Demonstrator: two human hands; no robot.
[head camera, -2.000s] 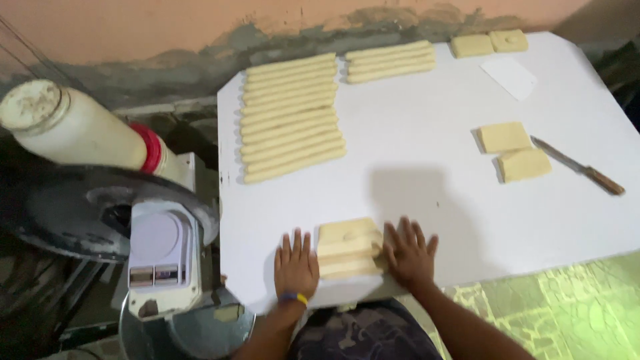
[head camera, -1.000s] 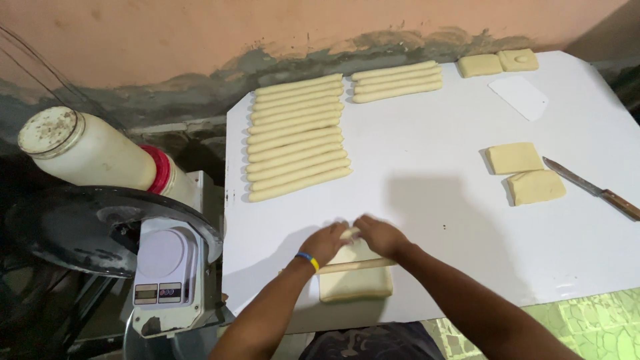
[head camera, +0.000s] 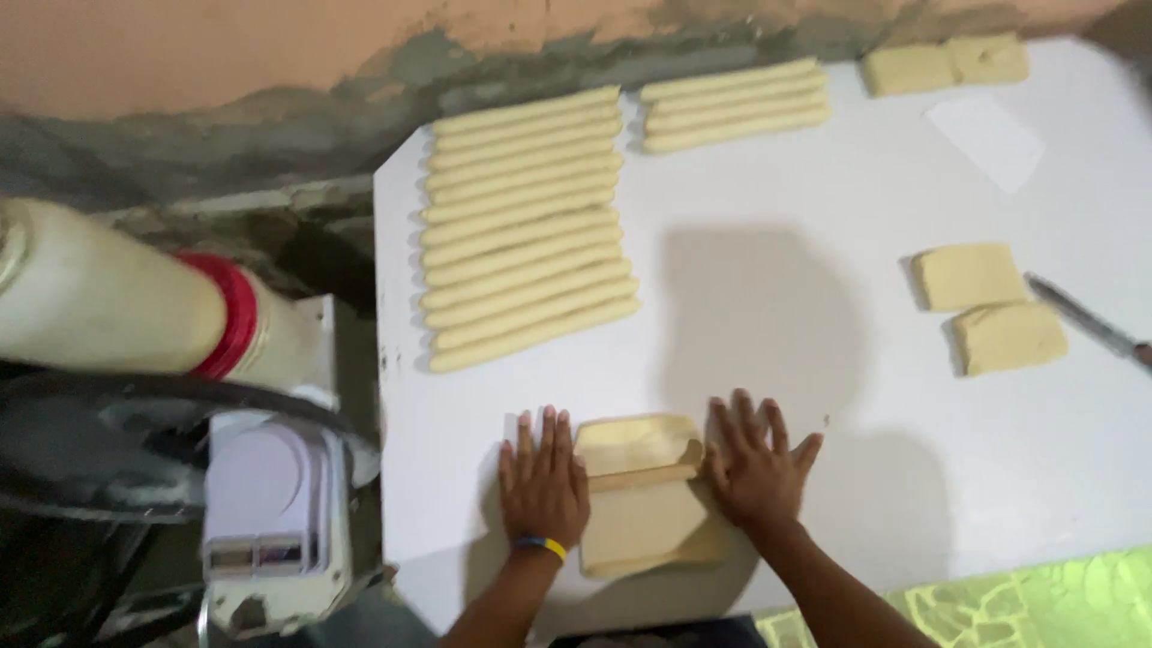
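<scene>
Flat on the white tabletop, a slab of dough (head camera: 652, 531) lies between my hands, its far part raised in a fold above a ridge. My left hand (head camera: 543, 481) rests palm down against the slab's left side, fingers pointing away from me. My right hand (head camera: 756, 459) lies at the right side with fingers spread, its thumb side by the dough. Neither hand grips anything. Beyond them lie a long row of dough ropes (head camera: 526, 234) and a shorter group of dough ropes (head camera: 738, 106).
At right lie two dough pieces (head camera: 972, 277) beside a knife (head camera: 1084, 315). Farther back are more dough pieces (head camera: 909, 70) and a white flat scraper-like sheet (head camera: 985, 139). Left of the table (head camera: 765, 342) stand a digital scale (head camera: 261, 495) and a large plastic container (head camera: 117, 288).
One second ago my hands were together over the far part of the dough; now they are apart, one at each side of it. The dough's far part is now folded.
</scene>
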